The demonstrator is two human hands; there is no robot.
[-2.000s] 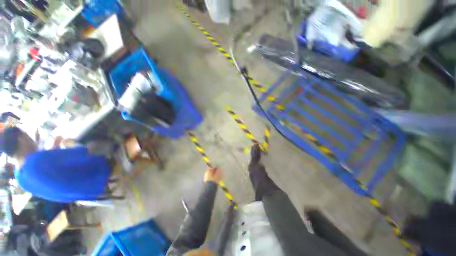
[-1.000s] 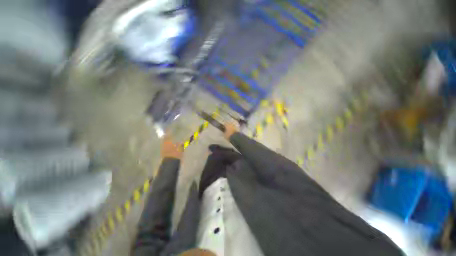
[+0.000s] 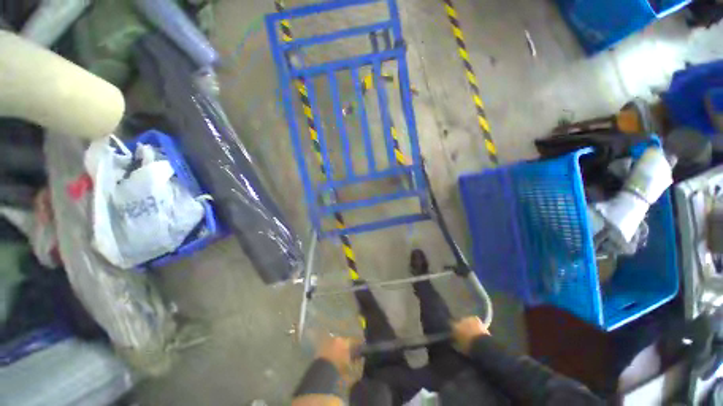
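A platform trolley with a blue slatted deck (image 3: 361, 170) stands on the floor ahead of me, its deck pointing away. Nothing lies on the deck. Its grey metal push handle (image 3: 404, 344) runs across in front of my legs. My left hand (image 3: 339, 352) is closed around the handle's left end. My right hand (image 3: 469, 331) is closed around its right end. The fingers are small and slightly blurred.
A long dark roll in shiny film (image 3: 230, 170) lies left of the trolley, beside a blue bin (image 3: 186, 170) with a white bag (image 3: 139, 206). On the right stands a blue crate (image 3: 555, 230) with white items. Striped tape (image 3: 472, 75) marks the floor. A cream roll (image 3: 59, 87) is at far left.
The view has swung around, bringing the trolley straight ahead. Both hands now hold its handle; two seconds ago, one hand was visible away from it and the deck lay at the right.
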